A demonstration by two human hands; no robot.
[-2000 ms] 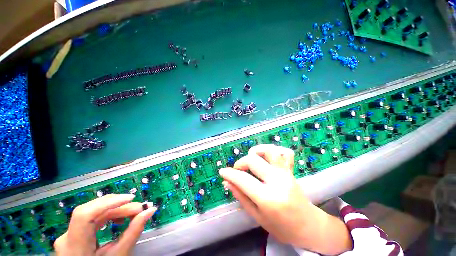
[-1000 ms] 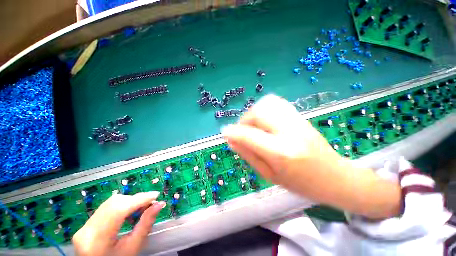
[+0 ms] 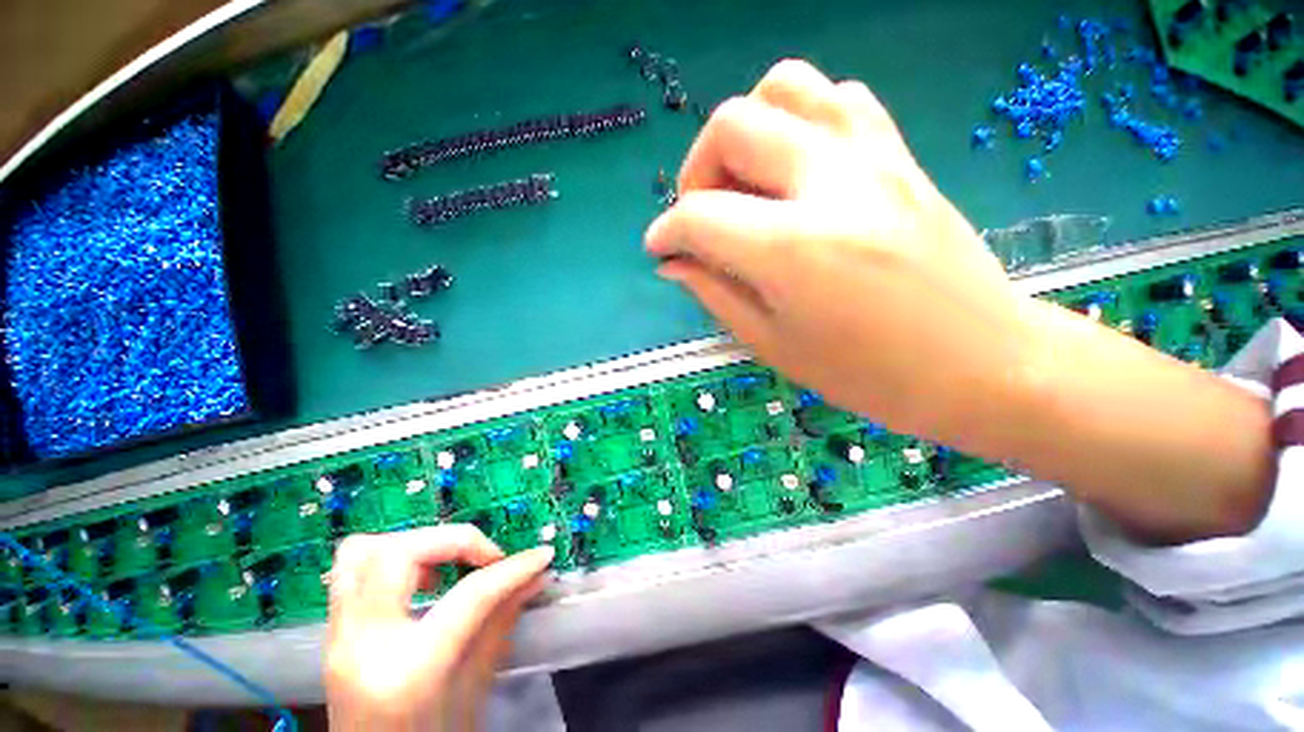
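The long green circuit board panel (image 3: 615, 472) lies in its pale rail along the near edge, dotted with black, blue and white parts. My left hand (image 3: 429, 615) is over its near edge, thumb and index finger close together; I cannot tell if a part is between them. My right hand (image 3: 830, 236) is above the green mat, over the middle cluster of small black components, which it mostly hides. Its fingertips are bunched; whether they hold a part cannot be seen. Neat rows of black components (image 3: 522, 139) and a loose cluster (image 3: 386, 318) lie to the left.
A black tray (image 3: 260, 272) full of blue leaded components stands at the left. Loose blue components (image 3: 1044, 100) lie at the right. A separate green board (image 3: 1237, 50) is at the upper right. A yellowish sliver (image 3: 309, 89) lies near the tray. A blue cord (image 3: 200, 661) crosses the lower left.
The view has shifted, so the bench contents sit further right. My right hand has moved from the boards up over the black components. My left hand remains near the panel's front edge.
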